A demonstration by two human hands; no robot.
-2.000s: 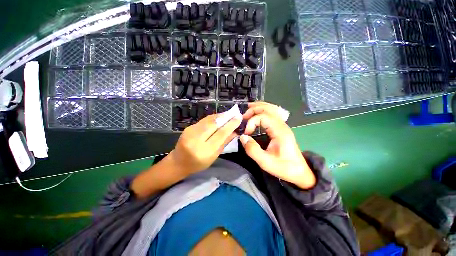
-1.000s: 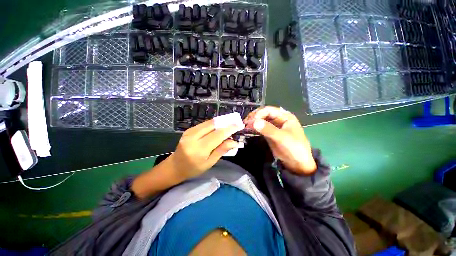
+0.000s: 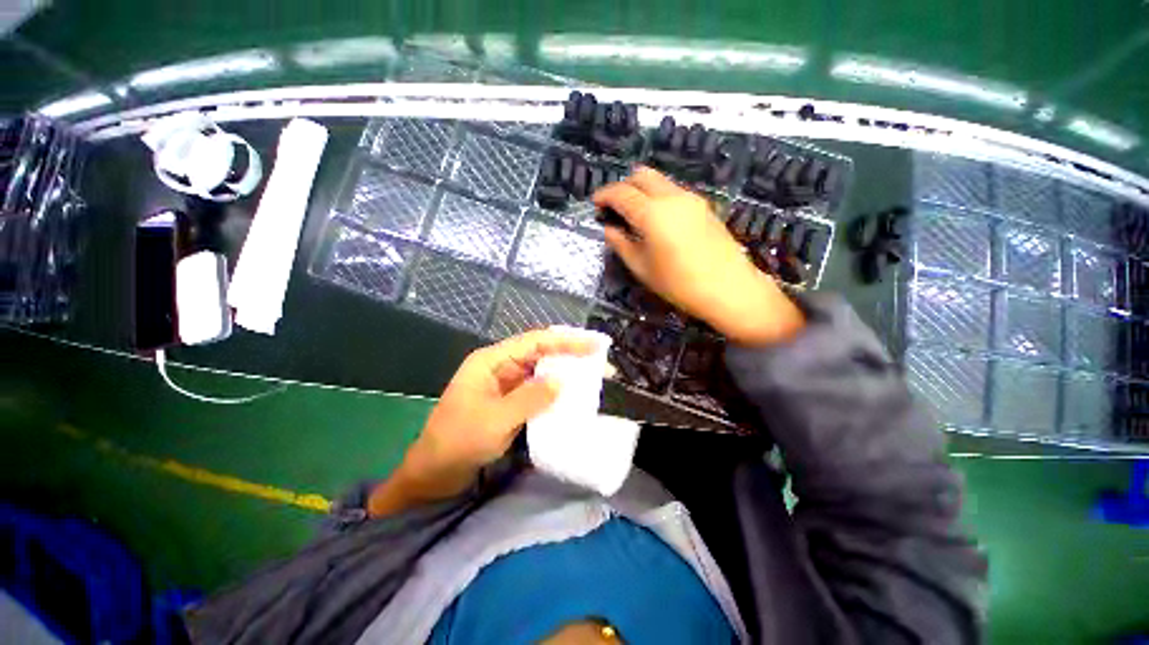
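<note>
My left hand (image 3: pixel 473 410) holds a white sheet (image 3: pixel 582 441), which hangs down in front of my body. My right hand (image 3: pixel 680 252) reaches over the near clear tray (image 3: pixel 464 233), fingertips down at a pocket in its upper middle. Something dark shows under the fingertips; whether they grip it is unclear. Black parts (image 3: pixel 573 179) stand in the pockets at the back and right of this tray, partly hidden by my right hand and forearm. The tray's left pockets are empty.
A loose pile of black parts (image 3: pixel 878 243) lies between the near tray and the right-hand tray (image 3: pixel 948 284). At left are a long white strip (image 3: pixel 277 227), a white roll (image 3: pixel 202 158), a black phone-like rectangle (image 3: pixel 156 284), a white device (image 3: pixel 202 297) and stacked trays (image 3: pixel 38 227).
The view has turned, shifting the trays right and tilting them. My right hand has left my left hand and moved up over the near tray. The white sheet now hangs more spread out.
</note>
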